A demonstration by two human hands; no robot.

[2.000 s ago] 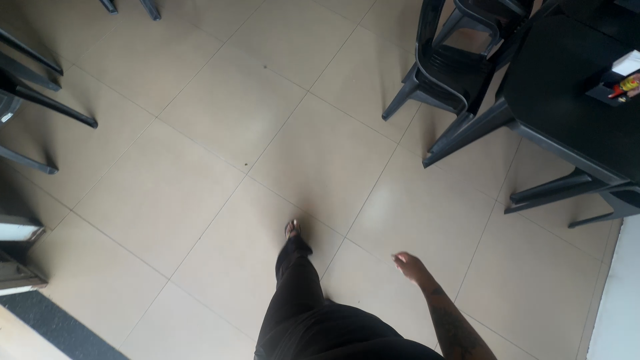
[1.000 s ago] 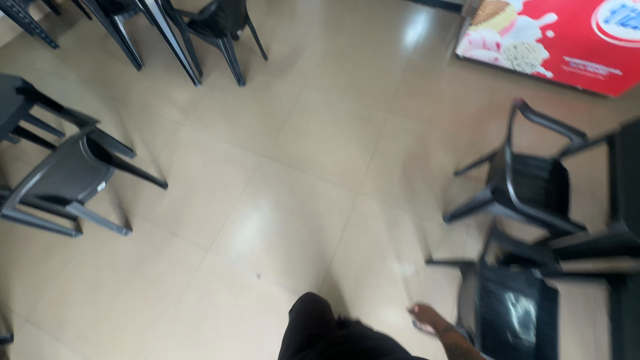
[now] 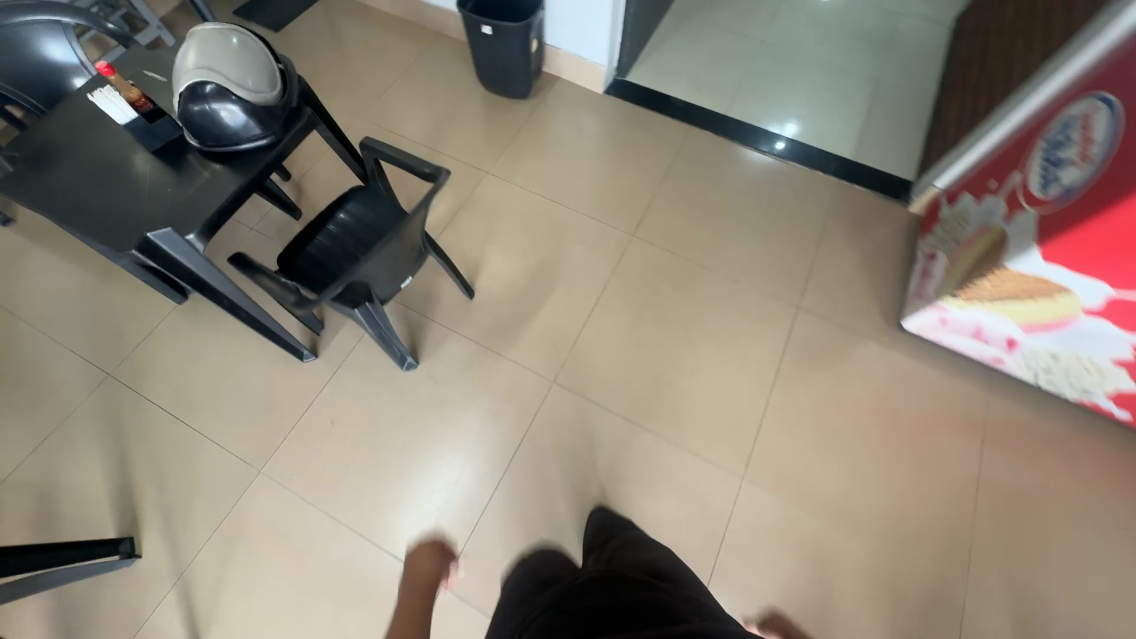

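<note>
My left hand (image 3: 431,561) hangs at the bottom of the view, left of my dark-clothed legs, blurred, over the tiled floor (image 3: 639,355). Its fingers look curled, but the blur hides whether they are closed; no object shows in it. At the bottom edge, right of my legs, only a small part of my right hand (image 3: 777,624) is visible, also blurred, so its fingers cannot be made out. Neither hand touches any furniture. The nearest piece to my left hand is a black plastic armchair (image 3: 382,248), farther ahead and to the left.
A black plastic table (image 3: 133,191) holds a helmet (image 3: 232,84), a sauce bottle (image 3: 124,87) and napkins (image 3: 113,104). Beyond are a black waste bin (image 3: 504,44) and a doorway with a dark threshold (image 3: 754,138). A red freezer (image 3: 1065,266) stands at right; a furniture leg (image 3: 71,564) juts in at left.
The view has moved strongly across the room. My left hand has come into view, and the doorway, bin and helmet now show. The red freezer shows larger at the right.
</note>
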